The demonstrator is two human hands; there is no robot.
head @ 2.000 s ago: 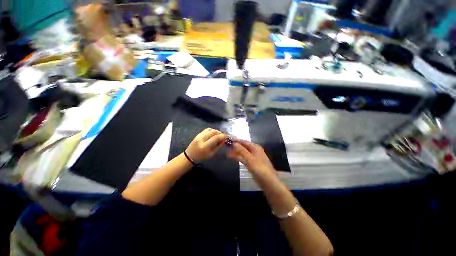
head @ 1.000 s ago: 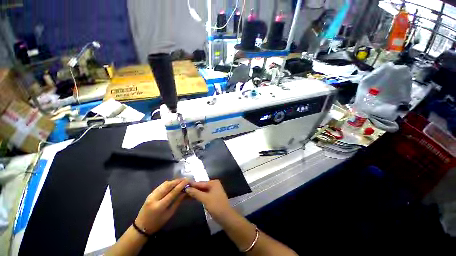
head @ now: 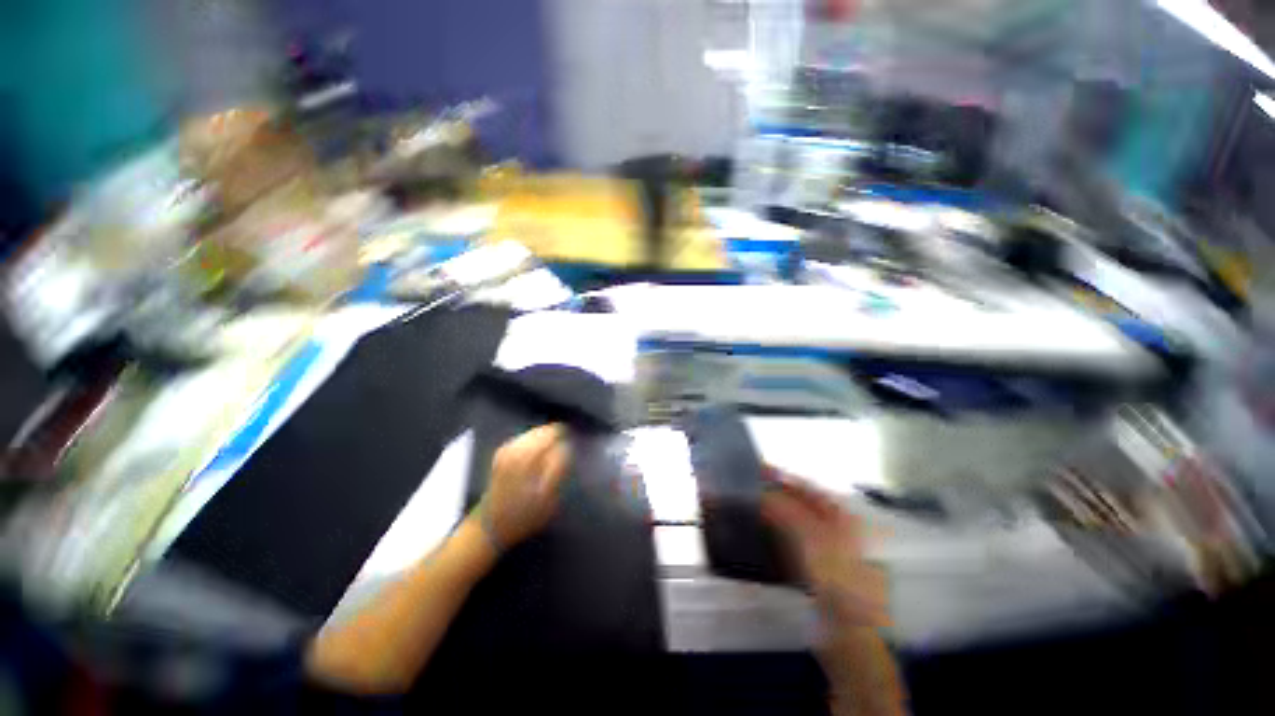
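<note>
The frame is strongly blurred. My left hand (head: pixel 526 483) is loosely closed over the large black fabric panel (head: pixel 594 560), left of the needle area; whether it grips anything is unclear. My right hand (head: pixel 814 525) is at the right edge of a narrow black fabric panel (head: pixel 734 490), right of the needle; its fingertips are too blurred to tell a grip. The white sewing machine (head: pixel 895 325) stands behind the hands. A bright strip of the machine bed (head: pixel 660 473) shows between the two panels.
A long black fabric panel (head: pixel 371 448) lies on the left of the table. A yellow-brown cardboard box (head: pixel 580 224) is behind. Pale cloth is piled at the far left. A small dark item (head: pixel 902 499) lies on the bed at right. Blurred clutter is at the far right.
My hands were together in front of the needle with a small dark item. They are now apart, one on each side, and that item no longer shows. The view has turned left.
</note>
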